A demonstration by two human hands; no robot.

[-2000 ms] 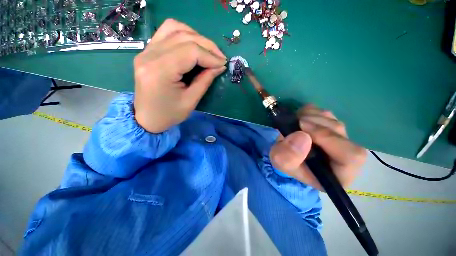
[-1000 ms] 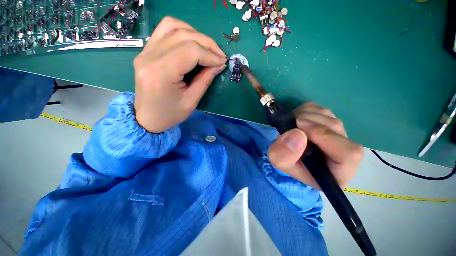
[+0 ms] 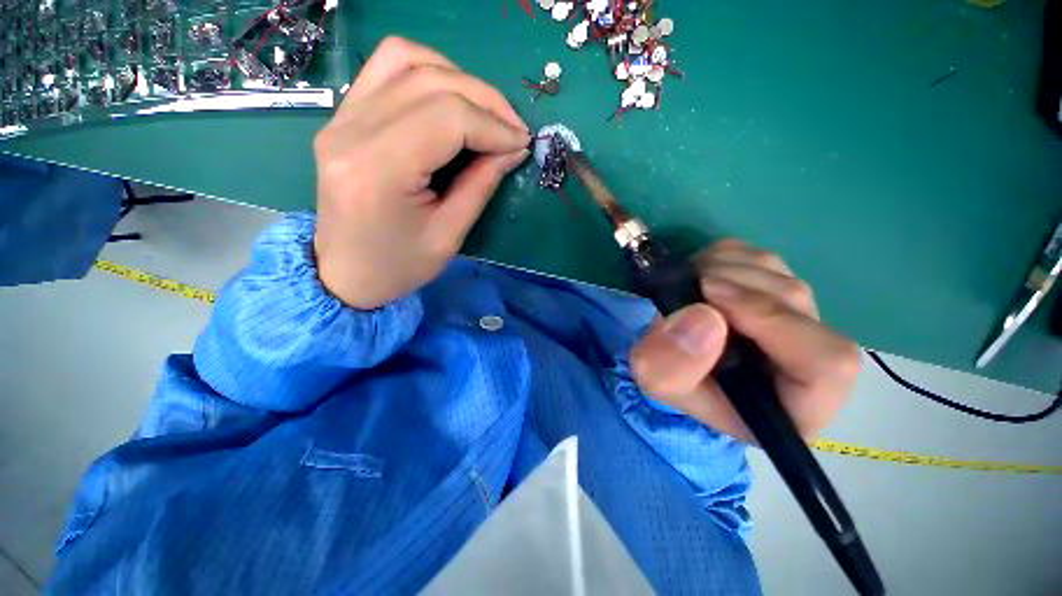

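Observation:
A small dark circuit board (image 3: 552,172) lies on the white round pad (image 3: 559,132) on the green mat. My right hand (image 3: 751,343) holds the soldering iron (image 3: 774,421) by its black handle. The iron's brownish barrel points up-left, its tip at the board's right side. My left hand (image 3: 419,175) is left of the pad, thumb and forefinger pinched together at the board's left edge. A tiny dark piece shows at the fingertips, too small to make out; the fingers hide the rest.
A pile of small round leaded components (image 3: 635,52) lies beyond the pad, with a separate pair (image 3: 549,79) nearer. A clear blister tray (image 3: 221,103) holding boards is at upper left. Tweezers (image 3: 1025,300) lie at the right edge. A black cord (image 3: 967,408) hangs past the mat's front edge.
The iron and my right hand have shifted slightly left, then back right, with the tip staying near the board. My left hand has barely moved.

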